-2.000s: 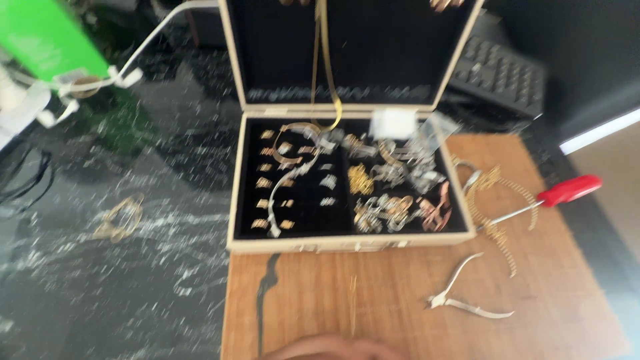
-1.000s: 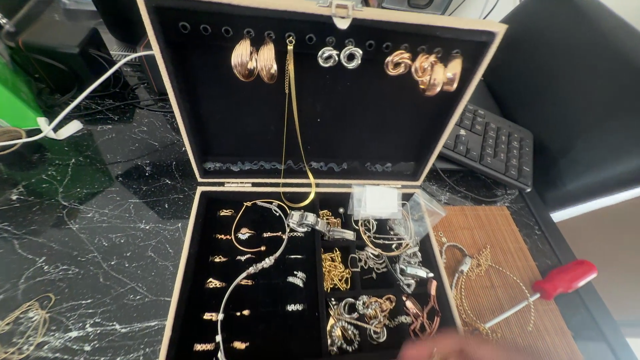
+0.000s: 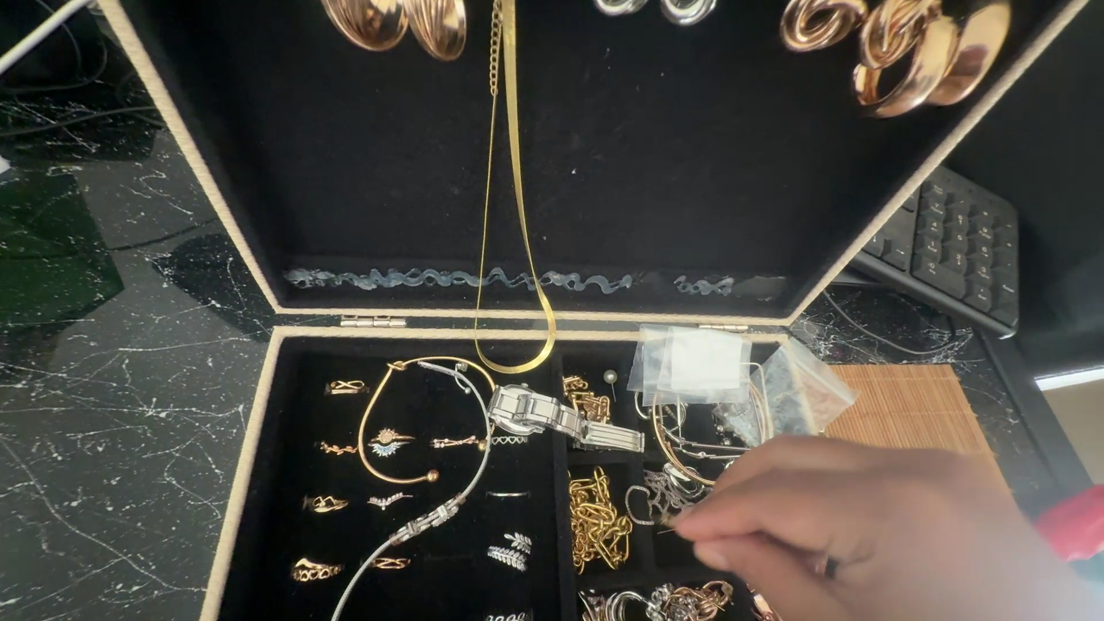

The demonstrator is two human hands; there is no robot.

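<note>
My right hand [image 3: 828,526] is over the right compartments of an open jewelry box [image 3: 259,414], thumb and index finger pinched on a tiny thin item I cannot make out. Just left of the fingertips are a silver chain [image 3: 660,496] and a tangled gold chain [image 3: 597,522]. A silver watch [image 3: 539,412] lies across the divider. Beside it, a gold open bangle [image 3: 369,431] and a silver bracelet [image 3: 431,522] rest over rows of rings [image 3: 323,504]. A flat gold necklace [image 3: 517,172] hangs from the lid. My left hand is out of view.
Small clear plastic bags [image 3: 694,362] lie at the box's back right. Large rose-gold earrings [image 3: 914,52] hang from the lid. A bamboo mat [image 3: 906,405] and a black keyboard [image 3: 957,241] are to the right, near a blurred red handle [image 3: 1074,522]. The black marbled tabletop [image 3: 95,414] extends left.
My right hand has come in from the bottom edge and moved up over the right compartments. The view has moved closer to the box.
</note>
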